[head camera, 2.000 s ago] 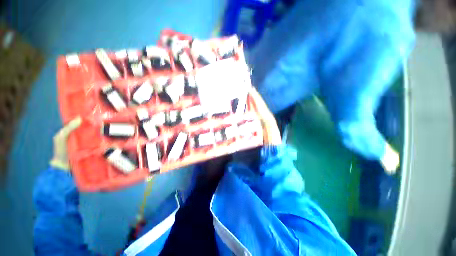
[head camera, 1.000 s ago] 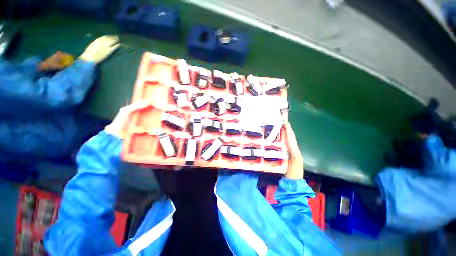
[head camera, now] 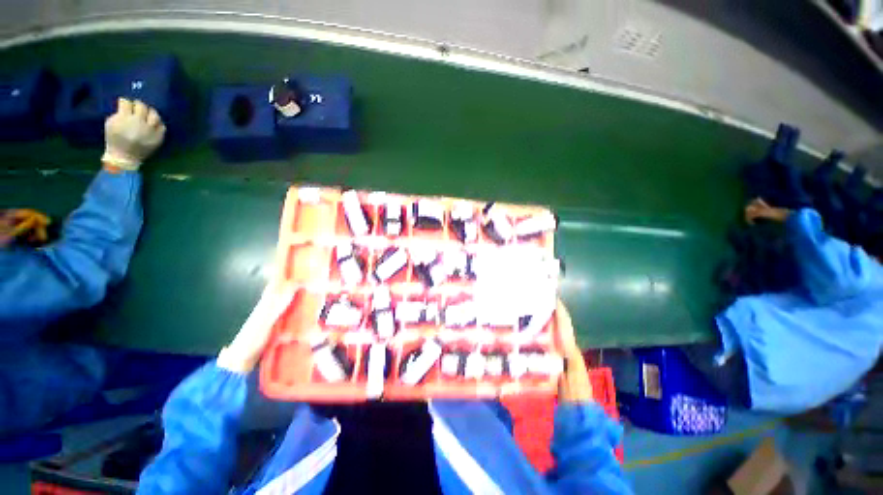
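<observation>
My left hand [head camera: 259, 327], pale and seemingly gloved, grips the left edge of an orange-red compartment tray [head camera: 300, 363]. My right hand [head camera: 573, 358], which looks bare, grips its right edge. The tray is level in front of my chest, over the green bench edge. Its pockets hold rows of watches with pale straps [head camera: 422, 362]; the left column of pockets is empty. A white paper slip [head camera: 508, 280] lies on the watches at the right side, washed out by glare. I cannot tell whether the tray touches the bench.
Dark blue fixtures [head camera: 329, 114] stand on the green belt [head camera: 465, 126], one holding a watch [head camera: 287, 99]. A neighbour's gloved hand [head camera: 134, 133] is at the left fixtures. Another person [head camera: 804, 338] is at right. Red trays [head camera: 605, 396] and a blue bin [head camera: 678, 401] are below.
I have turned from the aisle to face the line, still holding the tray in both hands. The fixtures now show farther left, and the neighbour's gloved hand is at a fixture.
</observation>
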